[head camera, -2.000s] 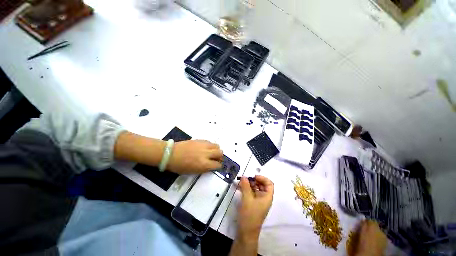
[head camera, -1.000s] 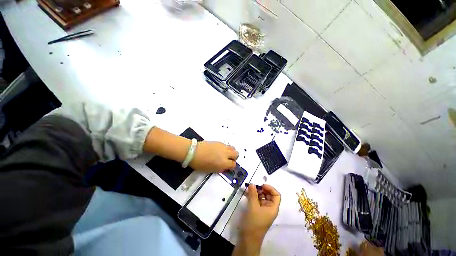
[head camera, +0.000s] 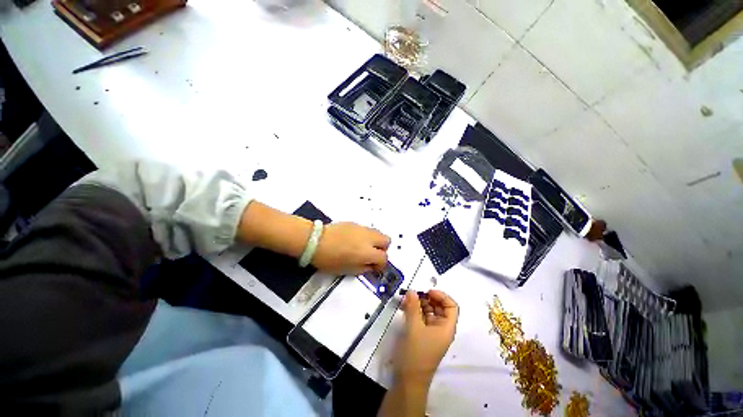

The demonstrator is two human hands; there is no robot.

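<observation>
A black phone case [head camera: 314,356] with a pale middle lies at the bench's front edge, its camera end pointing up and right. My left hand [head camera: 350,248], with a pale bracelet, comes from the left; its curled fingertips grip the case's camera end and hide part of it. My right hand [head camera: 430,322] is just right of the camera end. Its thumb and fingers pinch a tiny black insert [head camera: 420,294], apart from the case. A black adhesive sheet [head camera: 281,273] lies left of the case, partly under my left forearm.
A dotted black small-parts sheet [head camera: 442,246], a white liner with black pieces [head camera: 498,244] and a grey bag [head camera: 464,172] lie beyond my right hand. Gold parts [head camera: 534,370] lie right. Stacked cases [head camera: 399,114] stand near the wall; racked cases [head camera: 652,350] fill the far right. Tweezers [head camera: 110,59] lie far left.
My left hand stays at the camera end, and my right hand still pinches the insert beside it. Another person's hand by the gold parts has left the view. The camera view has shifted.
</observation>
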